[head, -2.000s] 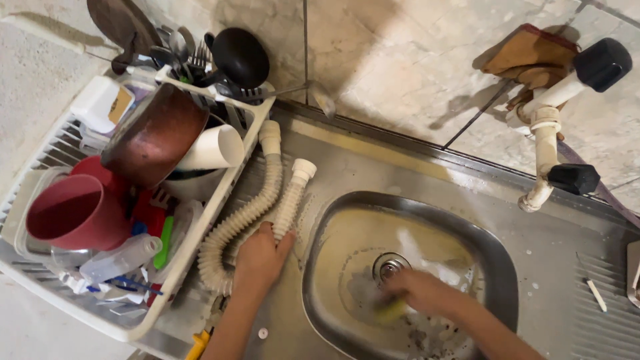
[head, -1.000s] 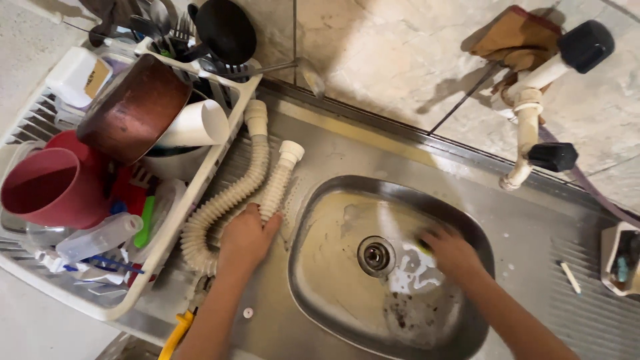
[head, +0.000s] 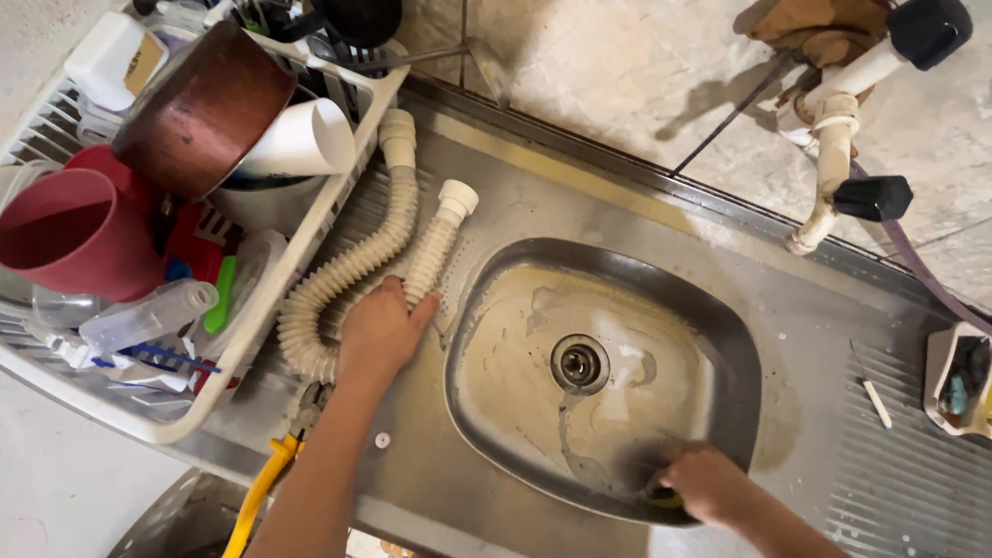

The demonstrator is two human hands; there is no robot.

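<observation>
My left hand (head: 381, 327) rests on the corrugated plastic drain hose (head: 306, 314), fingers around its lower part near the short white-capped end. The hose lies in a U-bend on the steel counter left of the sink. My right hand (head: 697, 480) is at the lower right of the stainless steel sink basin (head: 511, 333), blurred, holding a sponge (head: 665, 497) of which only a yellow-green edge shows, against the basin wall. Dirty streaks and wet patches mark the basin floor around the drain strainer (head: 580, 364). Yellow-handled pliers (head: 267, 484) lie by my left forearm.
A white dish rack (head: 291, 267) at left holds a copper-coloured pot (head: 205, 112), a red cup (head: 66, 225) and utensils. A wall faucet (head: 833, 155) with black knobs hangs at upper right. A thin white-handled tool (head: 876, 403) and a small container (head: 957, 380) sit at far right.
My right hand has moved from beside the drain, past the basin's right part, to its lower right edge. My left hand stays on the hose.
</observation>
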